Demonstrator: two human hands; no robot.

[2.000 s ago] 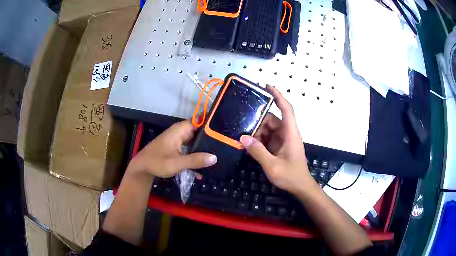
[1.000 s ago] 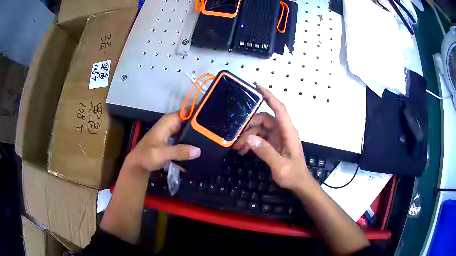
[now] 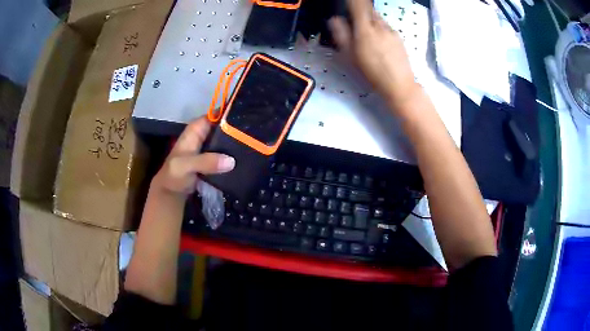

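Observation:
My left hand (image 3: 194,158) holds a black power bank (image 3: 242,158) by its lower left side, tilted above the keyboard and the plate's front edge. Its glossy black panel (image 3: 267,100) in an orange frame faces up. An orange wrist strap (image 3: 223,90) loops from its upper left side. A crinkled piece of clear film (image 3: 211,205) hangs below my left hand. My right hand (image 3: 365,39) reaches to the black units at the top of the perforated plate. It is blurred and covers part of the right unit (image 3: 317,16). The left unit (image 3: 268,27) lies beside it.
The perforated plate (image 3: 187,97) stands above a black keyboard (image 3: 323,207) in a red-edged tray (image 3: 291,265). An open carton (image 3: 97,142) is at left. White papers (image 3: 479,52), a mouse (image 3: 527,136) on a black mat, a fan (image 3: 578,71) and a blue bin (image 3: 569,291) are at right.
My right hand has left the power bank and moved up to the units on the plate. My left hand still holds the power bank, now a little further up and left in view.

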